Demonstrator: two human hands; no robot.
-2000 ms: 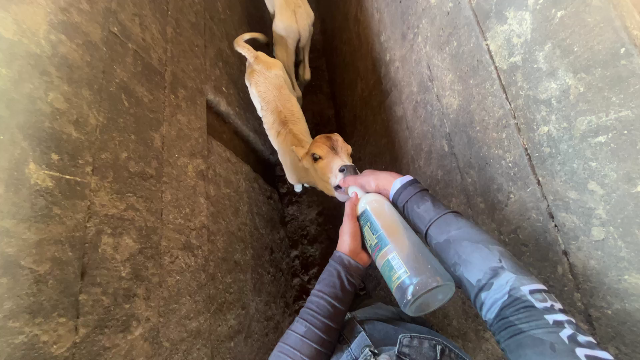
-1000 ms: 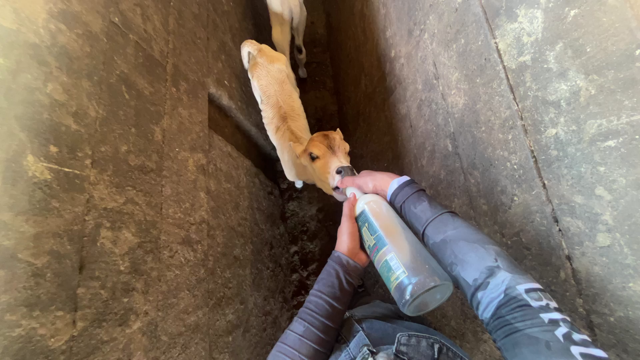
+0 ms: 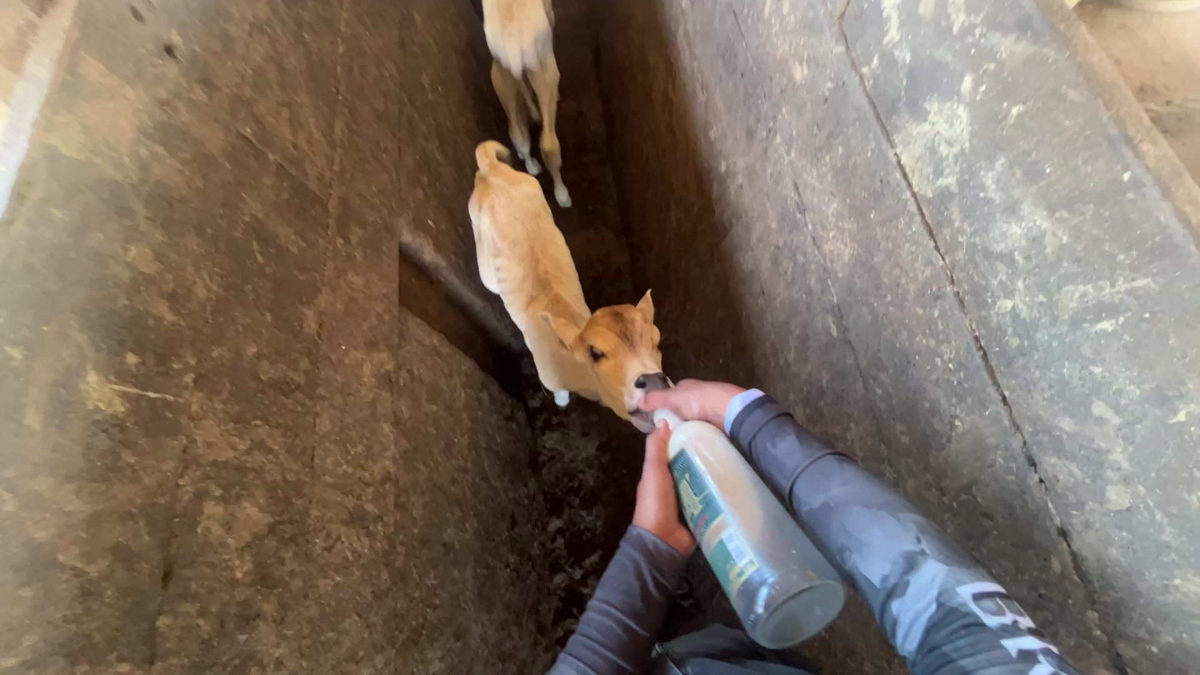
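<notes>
A tan calf (image 3: 534, 272) stands in a narrow passage, its head raised and its muzzle against the neck of a clear bottle (image 3: 750, 525). The bottle bears a green label and has whitish liquid inside; its base tilts toward me. My left hand (image 3: 662, 492) holds the bottle near its neck from the left. My right hand (image 3: 694, 401) is at the bottle's mouth, its fingers against the calf's lips. The calf's mouth and the bottle's tip are partly hidden by those fingers.
Behind the first calf stands a second pale animal (image 3: 525, 56), its upper part cut off by the frame. Tall, stained walls rise at the left (image 3: 234, 375) and right (image 3: 937, 281). Dark, dirty floor (image 3: 586, 469) shows between them.
The calf's tail and rear show a different pose from one second ago, with the tail curled up now. Both hands and the bottle stay at its mouth.
</notes>
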